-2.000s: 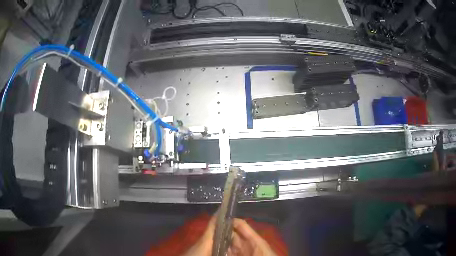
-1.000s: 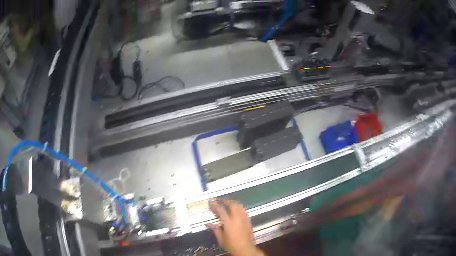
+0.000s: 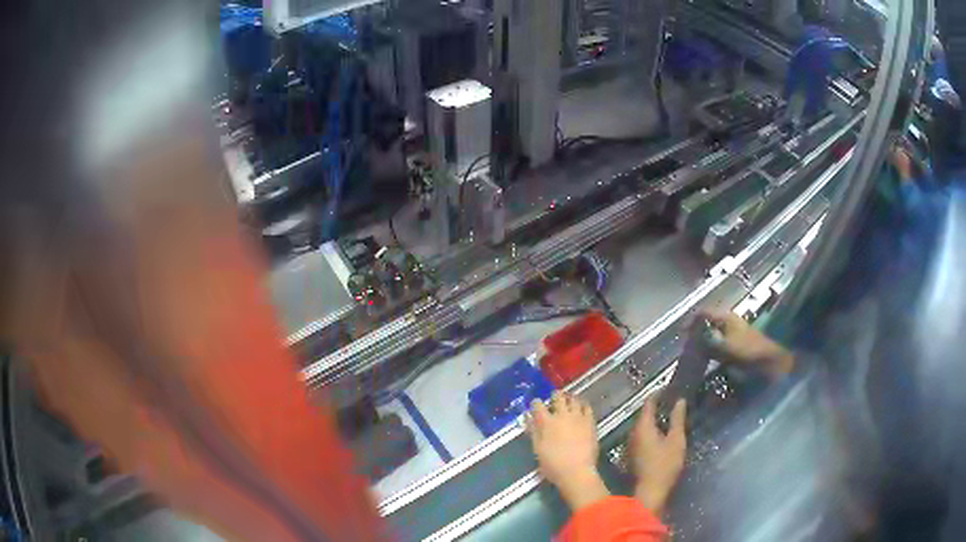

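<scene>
My right hand (image 3: 565, 436), in an orange sleeve, lies on the near part of the conveyor rails (image 3: 473, 457), beside the blue bin. Its fingers are spread and bent over the rail; no held thing shows. My left arm in its orange sleeve fills the left side, raised close to the camera and strongly blurred; its hand cannot be made out clearly. The green belt (image 3: 471, 498) runs below my right hand between silver rails.
Another person's two hands hold a dark housing (image 3: 691, 365) over the line, just right of my hand. The blue bin (image 3: 511, 396) and red bin (image 3: 580, 349) stand behind the belt. Dark housings (image 3: 383, 443) lie left of them. Linear rails and machine columns stand farther back.
The view has swung right along the line. The housing from the first frame is gone from my hands. My right hand now rests farther right, near the bins; my left arm has come up close.
</scene>
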